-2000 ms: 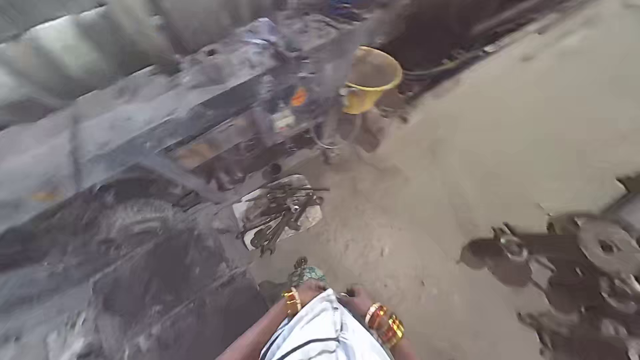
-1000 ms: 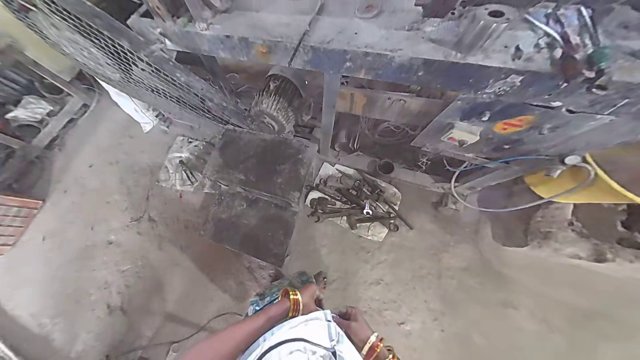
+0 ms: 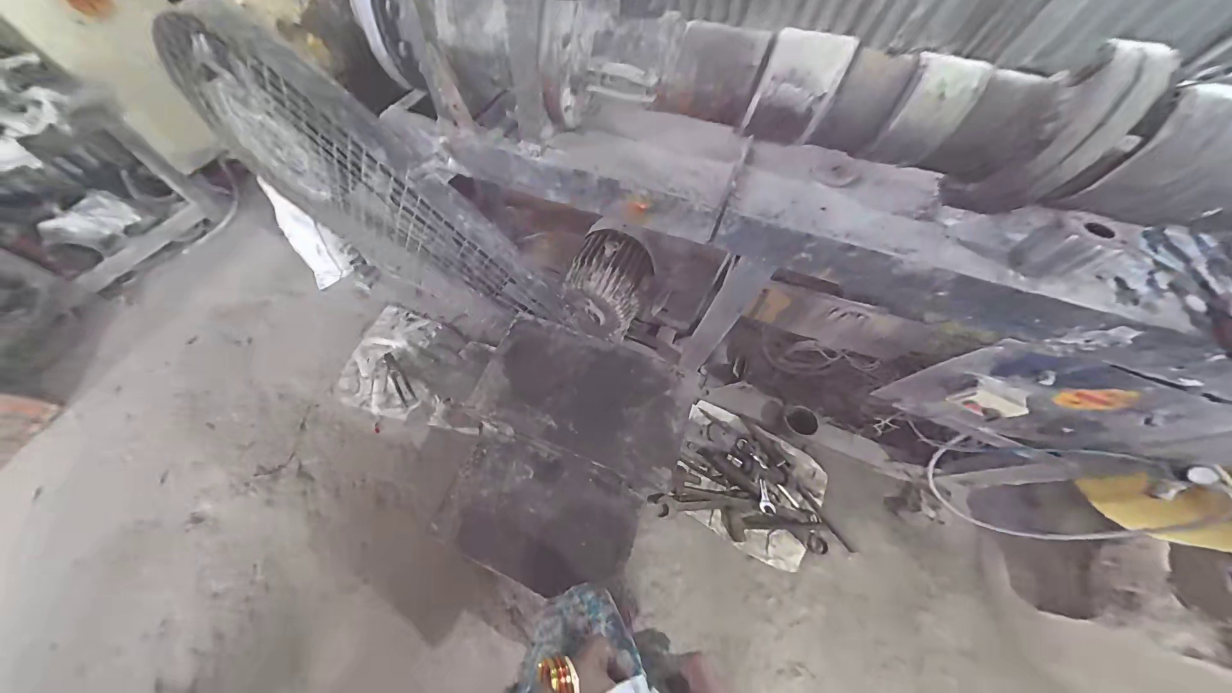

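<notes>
At the bottom edge, my left hand shows behind gold and red bangles, next to patterned blue-green cloth and a bit of white cloth. Its fingers are partly hidden, so its hold is unclear. A blurred, skin-toned patch at the bottom edge to its right may be part of my right hand, which I cannot make out. Ahead of the hand, dark metal plates lie on the floor. To their right, a pile of wrenches and other metal tools rests on a pale sheet.
A long machine with a metal frame crosses the view. Its mesh belt guard slants at upper left, beside a finned electric motor. A crumpled plastic sheet lies left of the plates. A yellow tub and a looped hose stand right.
The view has swung strongly, bringing the mesh guard and motor into sight. Both hands showed at the white cloth earlier; now they are mostly below the bottom edge.
</notes>
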